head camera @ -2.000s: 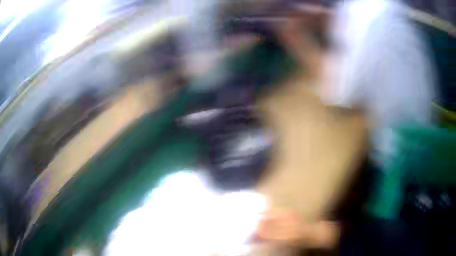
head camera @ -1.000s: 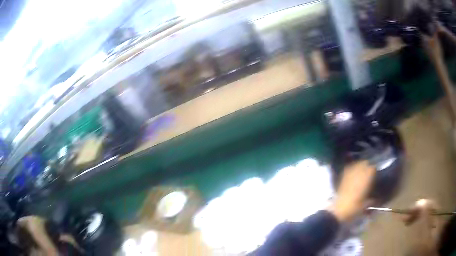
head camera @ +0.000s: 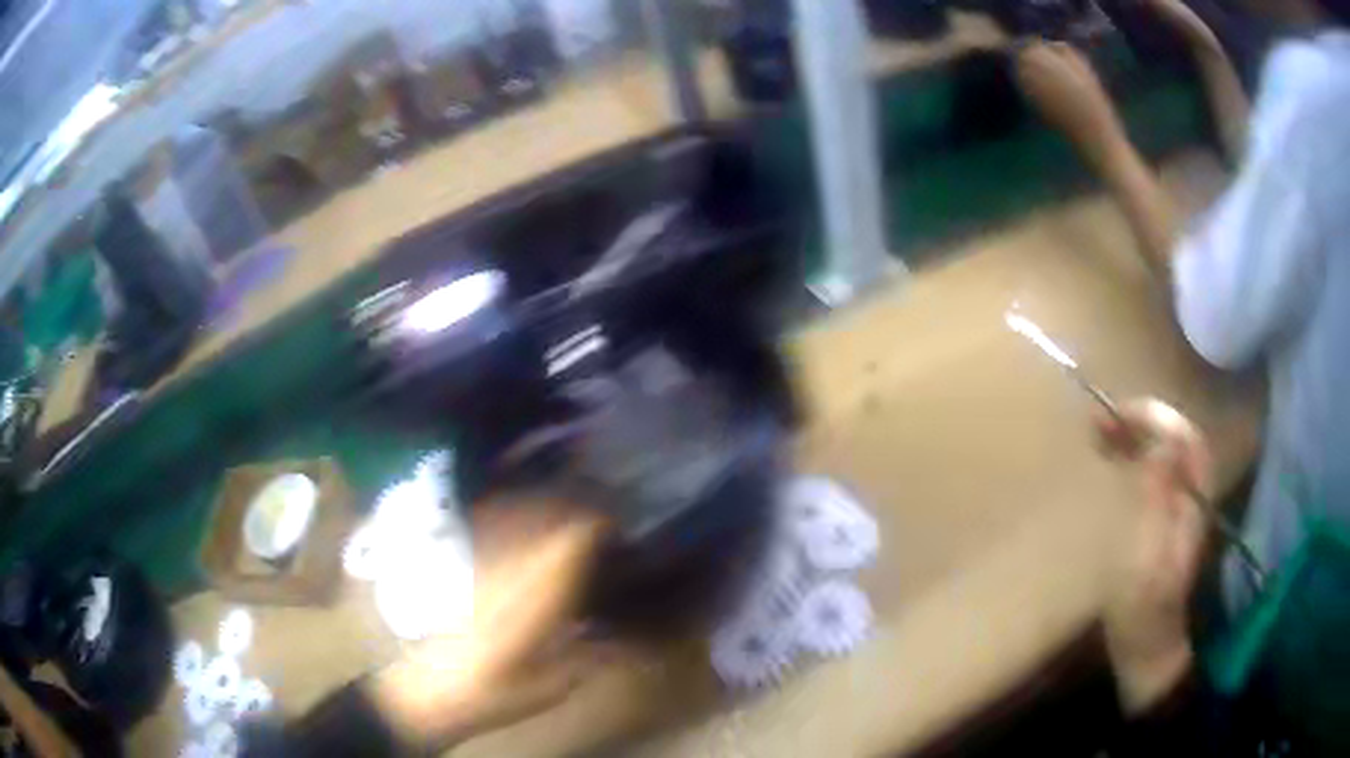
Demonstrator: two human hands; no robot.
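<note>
My left hand (head camera: 496, 615) holds the black unit (head camera: 681, 504) by its near left side; the unit is blurred and my fingers are partly hidden against it. Grey curved parts show in its round section, and a bright shiny spot shows at its far left. My right hand (head camera: 1170, 481) holds the grease brush (head camera: 1088, 388) like a pen, its white tip pointing up and left, apart from the unit. White gears (head camera: 832, 619) lie on the bench at the unit's right side. The overexposed gear pile (head camera: 415, 555) shows at its left.
A small cardboard box (head camera: 227, 551) holds a round white tub (head camera: 281, 515). Small white gears (head camera: 219, 678) lie in front of it. Another black unit (head camera: 111, 629) stands far left, beside an arm. A metal post (head camera: 844, 148) stands behind the bench. A person in white (head camera: 1288, 222) is at right, near a green crate (head camera: 1295, 629).
The view has swung right. The black unit now looks larger, nearer and in front of the gear pile, with my left hand at it. The brush in my right hand now points up and left.
</note>
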